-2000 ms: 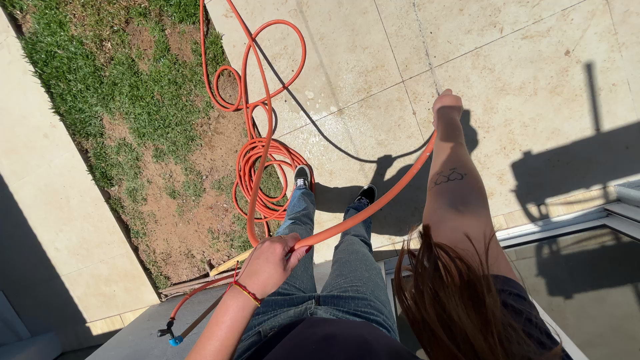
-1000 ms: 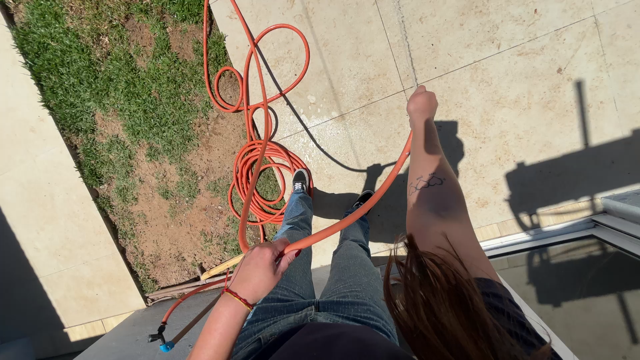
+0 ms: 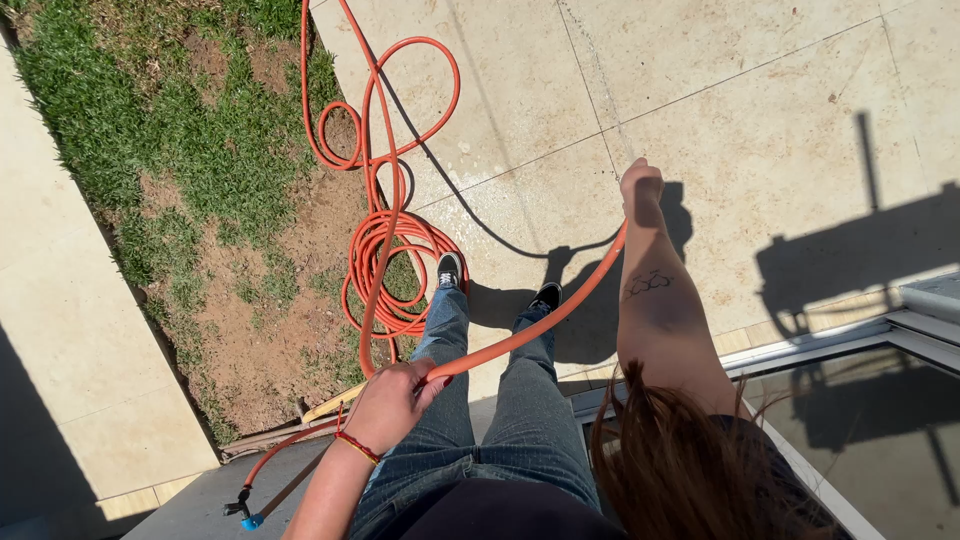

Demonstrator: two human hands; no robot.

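Note:
My left hand (image 3: pixel 394 401) is closed around an orange garden hose (image 3: pixel 525 334) in front of my thighs. Further forward and to the right, with the arm stretched out, my right hand (image 3: pixel 642 193) grips the same hose near its end, which the fingers hide. A thin stream of water (image 3: pixel 600 75) leaves that hand toward the top of the view and the stone tiles. Between the two hands the hose sags in a curve. From the left hand it runs up past a coil of hose (image 3: pixel 356 262) beside my left shoe.
Loose hose loops (image 3: pixel 456 82) lie across the tile edge and the patchy grass (image 3: pixel 180 127). A tap with a blue fitting (image 3: pixel 253 521) is at lower left. A white metal door or window frame (image 3: pixel 810 349) borders glass at right. Pale tiles (image 3: pixel 750 172) show wet spots near the coil.
My right hand has shifted a little, first left and then slightly back down in the view, still on the hose. The left hand keeps its hold.

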